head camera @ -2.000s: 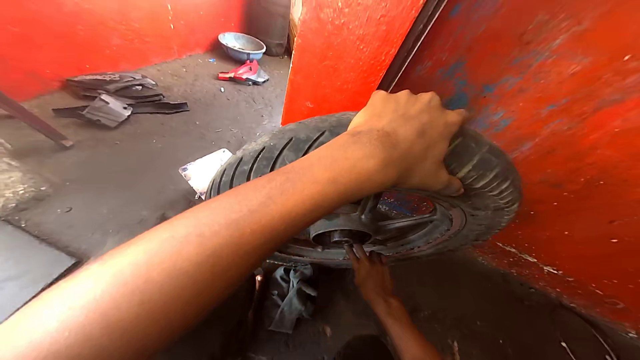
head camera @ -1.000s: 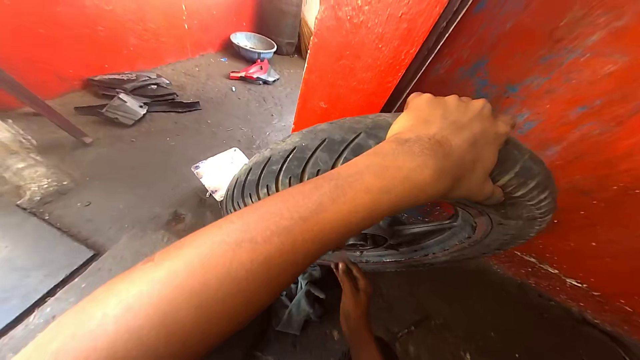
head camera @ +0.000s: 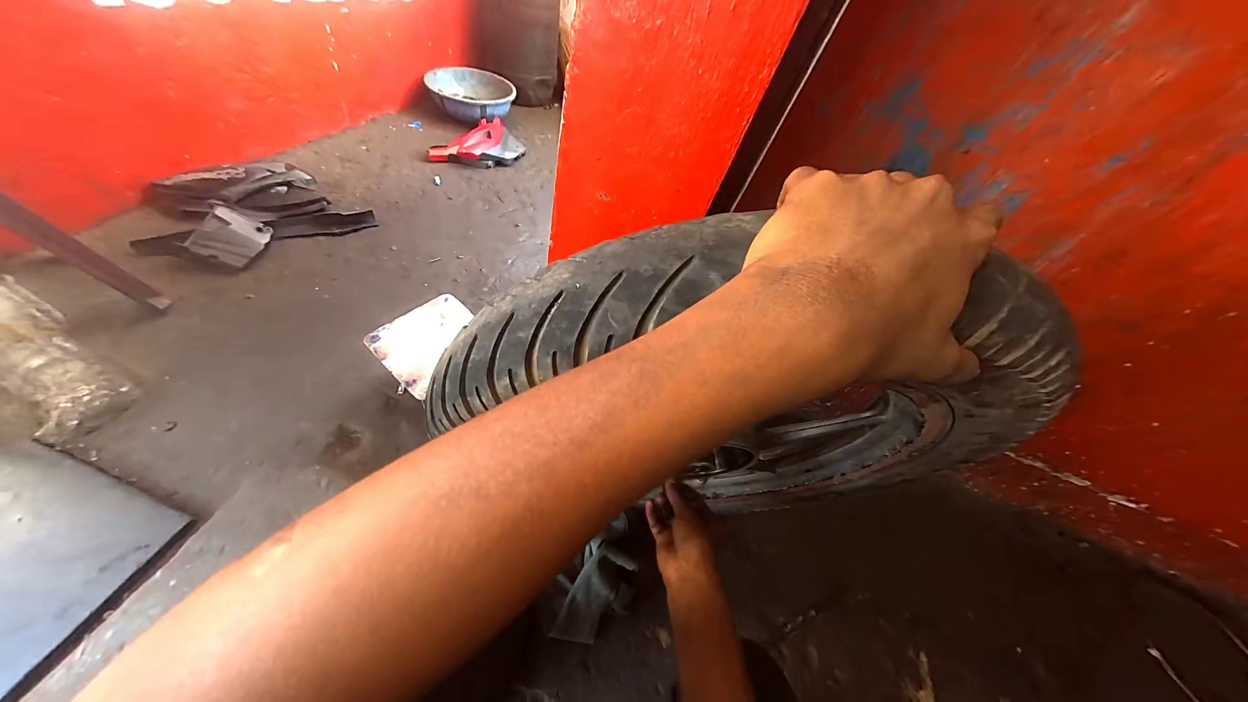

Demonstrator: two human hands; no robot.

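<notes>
A motorcycle wheel with a black grooved tire (head camera: 624,292) stands tilted beside the red wall. My left hand (head camera: 873,268) is closed over the top of the tire, its thumb on the side near the rim. My left forearm crosses in front of the wheel and covers part of the tread and hub. Below the arm, my right hand (head camera: 682,536) is raised at the wheel's lower edge, fingers slightly apart, with nothing seen in it; whether the fingertips touch the wheel cannot be told. Part of the spoked rim (head camera: 838,429) shows between arm and tire.
A crumpled grey cloth (head camera: 590,595) lies on the floor left of my right hand. Behind the tire is a whitish square piece (head camera: 419,341). Dark plastic panels (head camera: 234,214), a red and grey part (head camera: 483,144) and a metal basin (head camera: 470,93) lie farther back. Red walls (head camera: 1170,292) stand close right.
My right hand has come away from the wheel's hub to the lower edge. The wheel has tipped, showing more tread and less of the hub. My left hand has kept its grip on the tire.
</notes>
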